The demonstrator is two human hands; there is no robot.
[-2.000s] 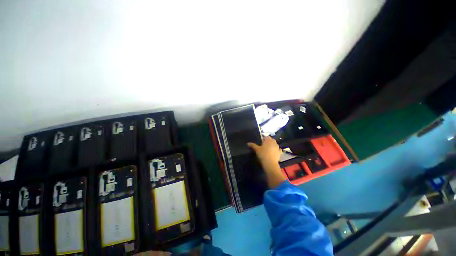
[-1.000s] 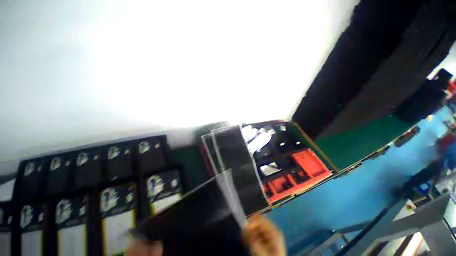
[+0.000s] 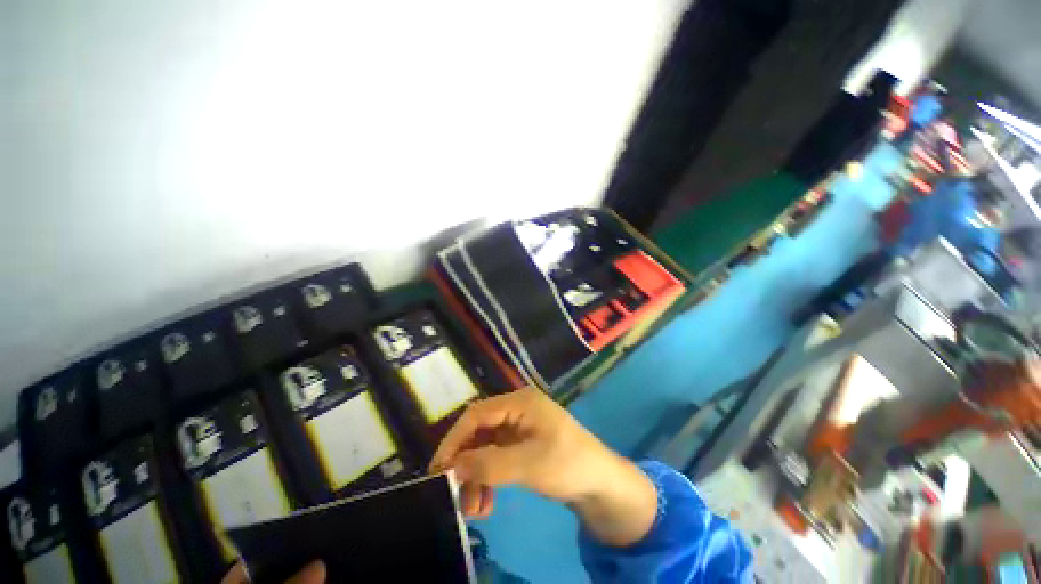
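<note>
A black film sheet (image 3: 365,536) with thin white borders is held up at the bottom of the view, over the near tray. My right hand (image 3: 502,456) pinches its upper right corner. My left hand (image 3: 274,573) is mostly cut off by the bottom edge; its fingertips hold the sheet's left side. Behind it, smartphones with white, yellow-edged batteries (image 3: 343,439) lie in the near black tray. Phones in the far tray (image 3: 183,359) have black over the battery area.
A stack of black film sheets (image 3: 519,302) lies on a red-orange parts bin (image 3: 648,280) right of the trays, with crumpled silvery wrap (image 3: 548,243). A green belt (image 3: 731,217), a blue floor (image 3: 616,394), machines and blurred people are at the right.
My right hand has left the film stack and brought a sheet left and down to the near tray. My left hand now holds it too. The view has tilted and turned right.
</note>
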